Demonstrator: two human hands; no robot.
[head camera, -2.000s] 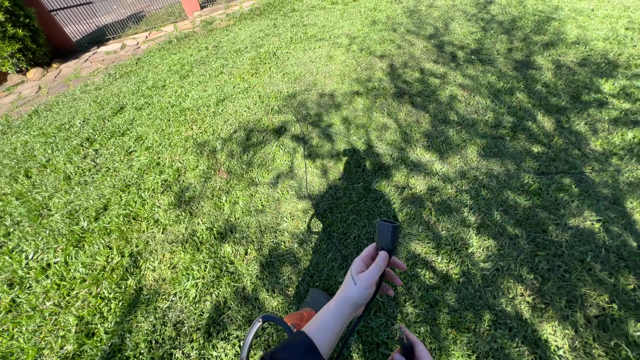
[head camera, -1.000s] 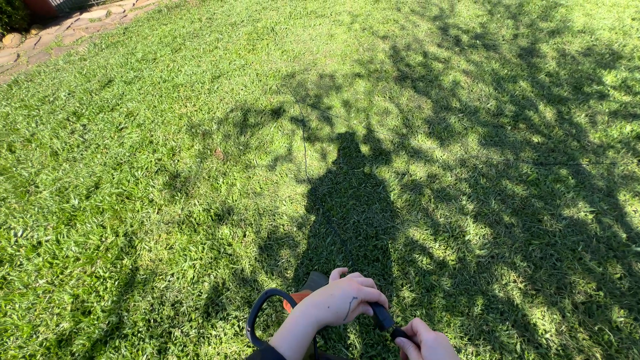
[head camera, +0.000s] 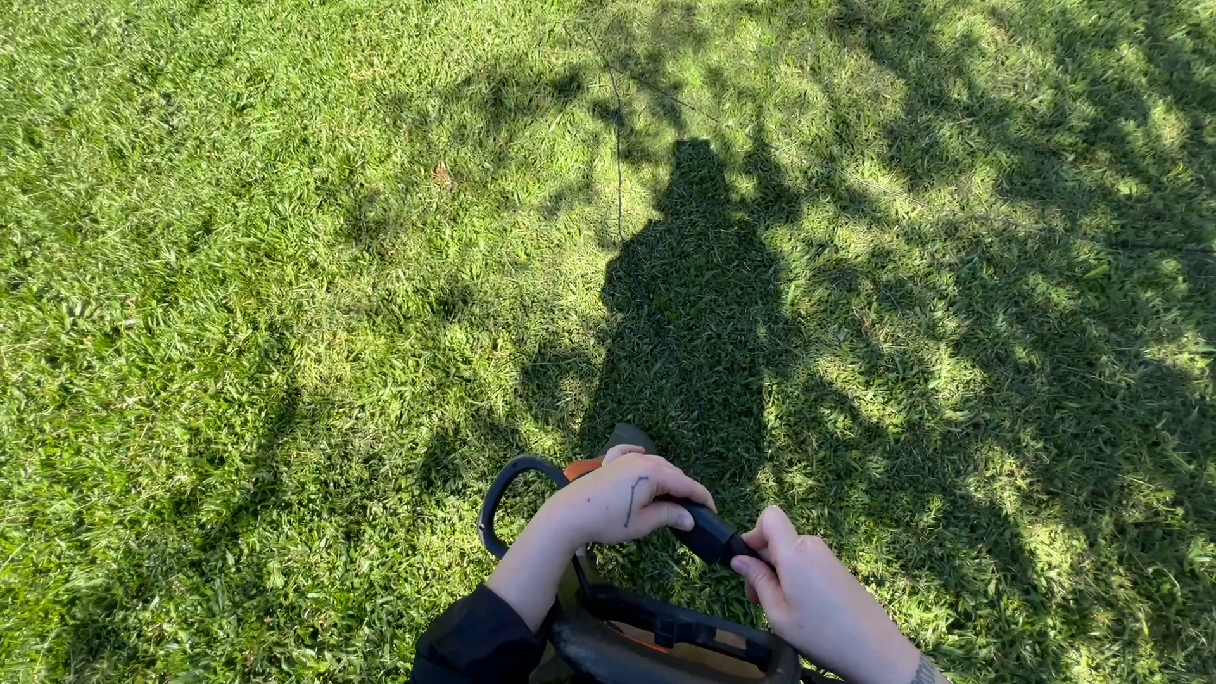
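My left hand (head camera: 632, 496) is closed around a black connector or plug housing (head camera: 705, 533), just above the tool's rear handle. My right hand (head camera: 793, 579) pinches a smaller black piece (head camera: 742, 549) that meets the housing's lower right end; whether it is fully seated cannot be told. Below both hands is a garden power tool with a black rear handle (head camera: 698, 622), a black loop handle (head camera: 521, 467) at the left and an orange body part (head camera: 581, 468). Its far end is mostly hidden behind my left hand.
Mown grass (head camera: 237, 332) surrounds the tool. My own shadow (head camera: 698, 313) and tree shadows fall on it. A thin dark line, a cord or its shadow (head camera: 619, 152), runs over the grass ahead.
Two seconds ago my hands were apart, the left one holding up the black housing with its end showing. They have come together, and the two black pieces now meet. The view has tilted down.
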